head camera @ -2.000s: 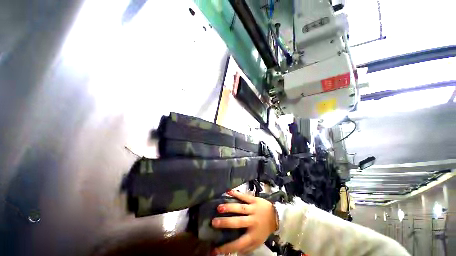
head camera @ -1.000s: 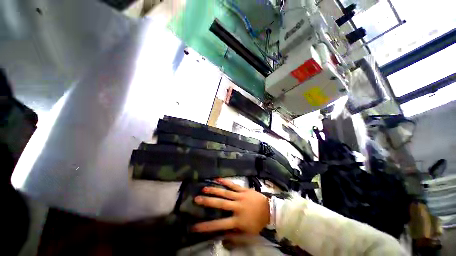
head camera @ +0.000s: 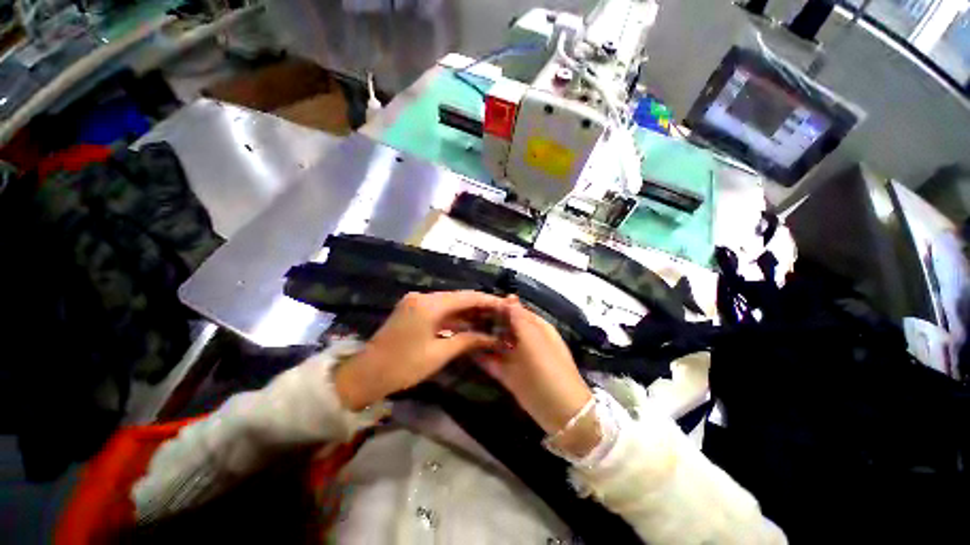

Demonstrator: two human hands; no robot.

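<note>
My left hand (head camera: 410, 346) and my right hand (head camera: 537, 362) meet at the fingertips above the near edge of the work. The fingers are curled together; whether a small thing is between them cannot be made out. Camouflage shoulder straps (head camera: 367, 268) lie side by side just behind the hands, running from the metal table toward the machine. Another strap (head camera: 628, 273) lies under the machine's clamp area. The white sewing machine head (head camera: 558, 144) stands beyond, with a red-marked box and yellow label.
A dark camouflage heap (head camera: 117, 256) is at the left of the metal side table (head camera: 298, 229). A black webbing pile (head camera: 819, 362) is at the right. A control screen (head camera: 774, 115) stands at right rear. Orange cloth (head camera: 112, 484) is at lower left.
The view has turned and levelled. My left hand has come into view. My right hand has left the straps' near side, and its fingers now meet the left hand's.
</note>
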